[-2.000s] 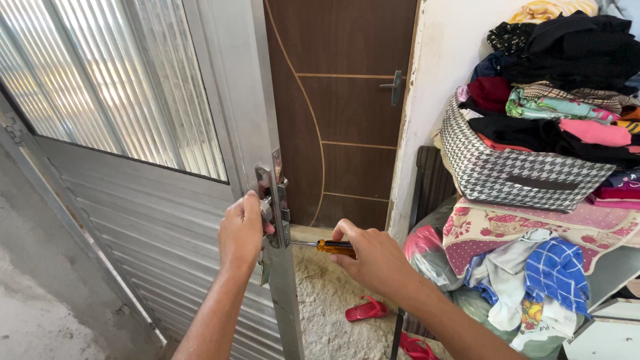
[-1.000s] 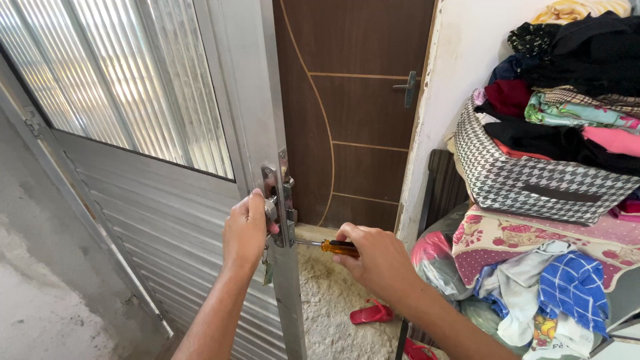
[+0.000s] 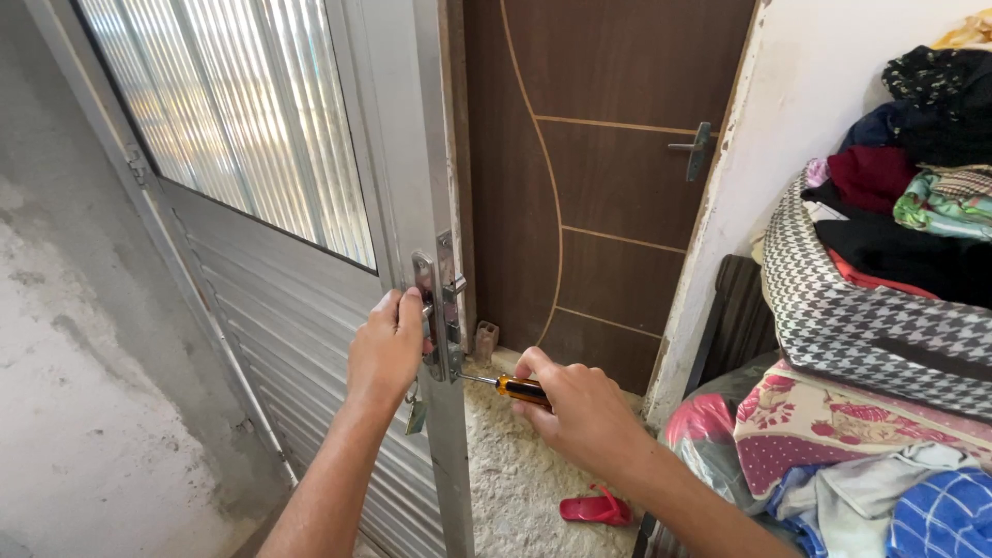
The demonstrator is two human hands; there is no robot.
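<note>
My left hand (image 3: 387,345) grips the handle side of the metal lock plate (image 3: 428,271) on the edge of a grey metal door (image 3: 310,318); its fingers cover most of the handle. My right hand (image 3: 577,407) is closed around the amber and black handle of a screwdriver (image 3: 521,389). The screwdriver's tip meets the lower end of the lock's edge plate, at a screw. A latch bolt (image 3: 457,285) sticks out above. A key ring tag (image 3: 415,417) hangs below my left hand.
Behind the metal door stands a brown wooden door (image 3: 620,178) with a lever handle. A red flip-flop (image 3: 595,509) lies on the rough floor (image 3: 511,465). At the right, a houndstooth fabric bin (image 3: 876,325) holds piled clothes (image 3: 914,248); more cloth lies beneath. A plastered wall (image 3: 85,364) is at the left.
Both hands stay at the lock, the screwdriver's tip still at the plate's lower end. The view has shifted slightly; nothing else has plainly changed.
</note>
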